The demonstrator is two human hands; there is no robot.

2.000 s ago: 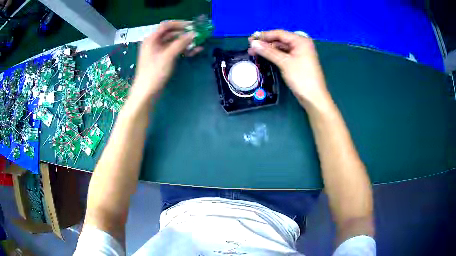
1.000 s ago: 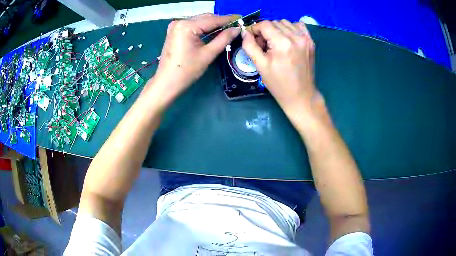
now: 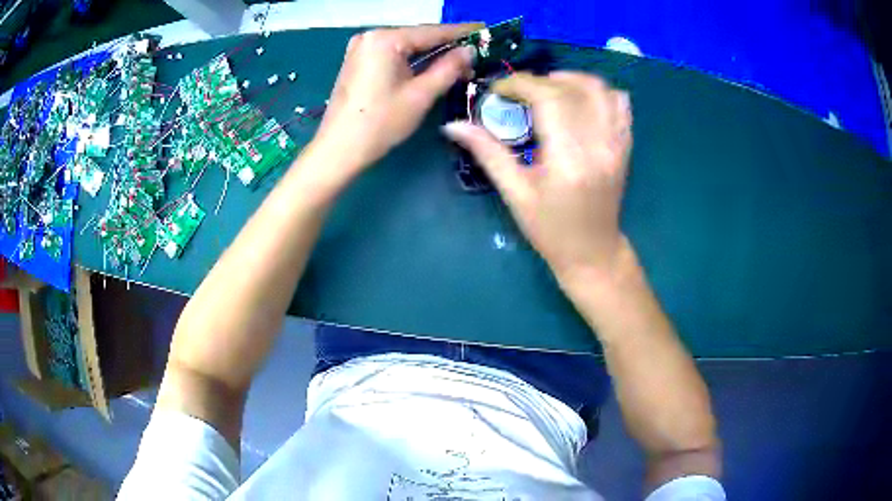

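Note:
My left hand (image 3: 396,93) holds a green circuit board (image 3: 504,39) by its left end, above the far side of the black housing (image 3: 471,176). A white plug or socket shows on the board near my fingertips. The round silver-white speaker (image 3: 505,117) sits in the housing. A small white plug (image 3: 471,89) on a thin wire stands at the speaker's upper left. My right hand (image 3: 562,147) is over the housing's right part, thumb and fingers apart around the speaker, slightly blurred; it hides much of the housing. I see nothing held in it.
A pile of green boards (image 3: 132,196) with red and white wires spreads over the left of the dark green mat (image 3: 430,264), partly on blue sheet. More blue sheet (image 3: 724,59) lies along the far side. A brown cardboard box (image 3: 90,342) stands below the bench at left.
The left hand brought the board right, over the housing. The right hand met it at the white plug, then moved down and opened over the speaker. The view has shifted slightly.

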